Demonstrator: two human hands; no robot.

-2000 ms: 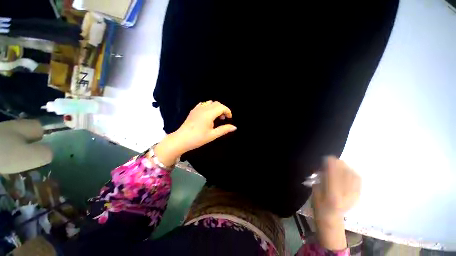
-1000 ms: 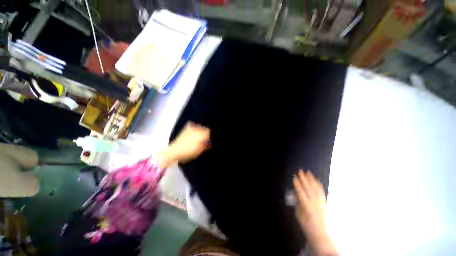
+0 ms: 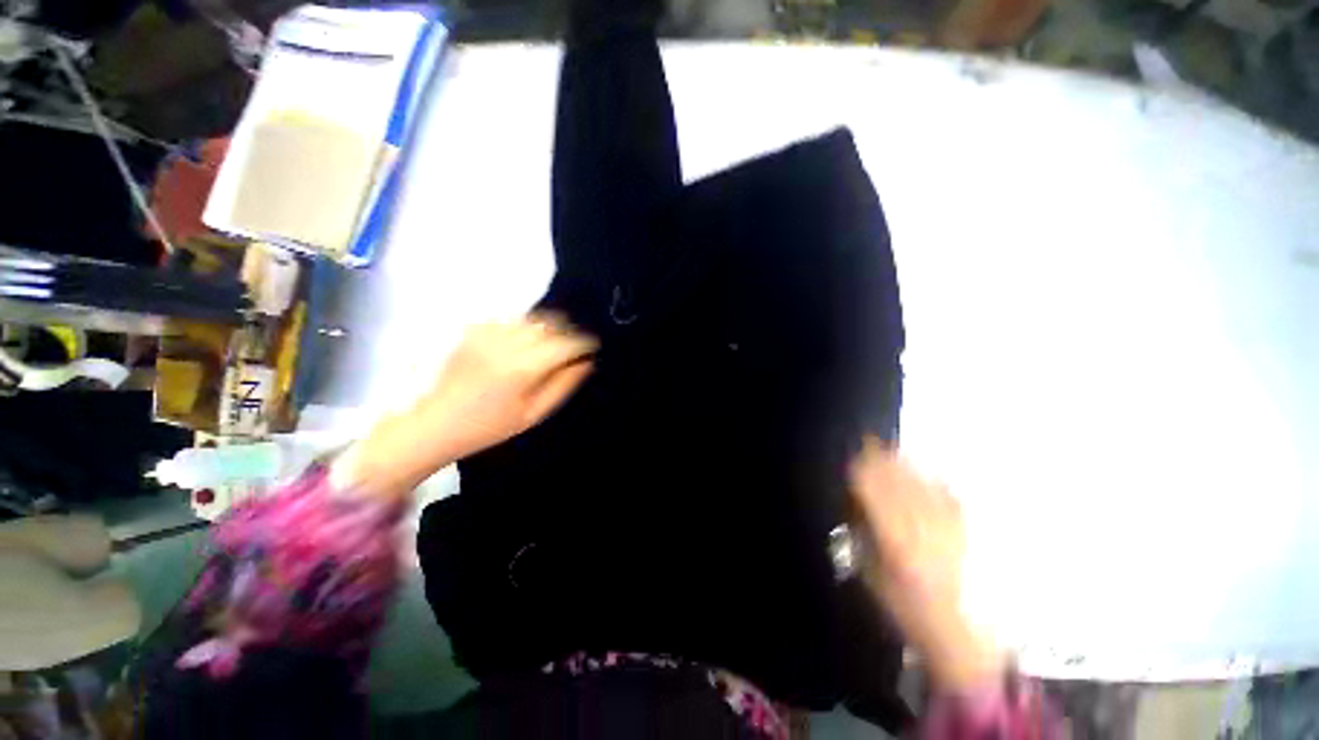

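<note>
A black garment [image 3: 723, 419] lies bunched on the white table and hangs over its near edge. A long narrow black part runs from it to the far edge. My left hand [image 3: 528, 369] is on the garment's left side, fingers bent onto the cloth; it seems to pinch it. My right hand [image 3: 904, 535] is blurred at the garment's right edge, and its grip cannot be made out. A small shiny object [image 3: 843, 552] shows beside the right fingers, too blurred to name. Short pale threads lie on the black cloth.
The white table [image 3: 1099, 362] extends to the right. A blue-edged folder with papers [image 3: 311, 138] lies at the far left. A pale green bottle [image 3: 224, 464], a cardboard box [image 3: 184, 373] and a beige dress form [image 3: 65, 586] are at the left. Green floor shows below.
The garment was spread wide and is now narrower and bunched, with a long part reaching away. My left hand moved slightly up and left. My right hand stays near the garment's right edge.
</note>
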